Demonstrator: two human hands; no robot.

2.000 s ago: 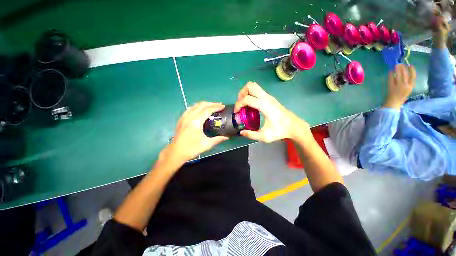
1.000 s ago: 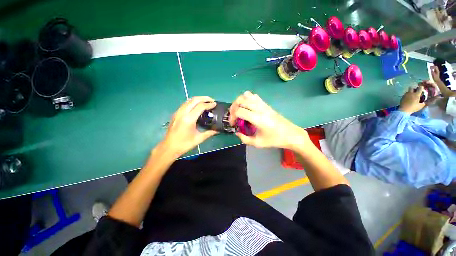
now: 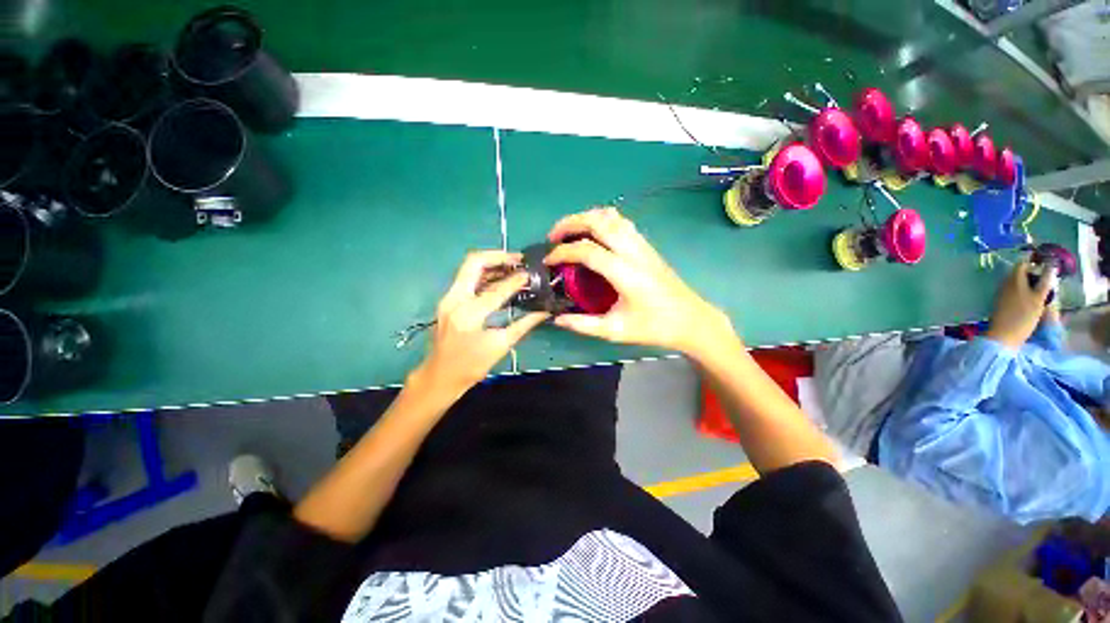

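Observation:
A dark piece (image 3: 536,282) with a magenta cover (image 3: 589,290) at its right end is held just above the green bench near its front edge. My left hand (image 3: 472,319) holds the dark left end with thumb and fingers. My right hand (image 3: 633,282) is closed around the magenta end, fingers over the top and thumb below. Thin wire ends stick out to the left, past my left hand. The join between dark piece and cover is partly hidden by my fingers.
Several black housings (image 3: 197,146) are grouped at the left. Motor units with magenta covers (image 3: 797,177) stand at the right, before a blue holder (image 3: 1001,219). A white strip (image 3: 402,100) crosses the bench. A person in blue (image 3: 974,408) sits at the right; a red bin (image 3: 755,387) is below the edge.
The view has shifted, so the housings show more fully. The held piece now looks shorter, and wire ends now show at its left. Both hands still hold it.

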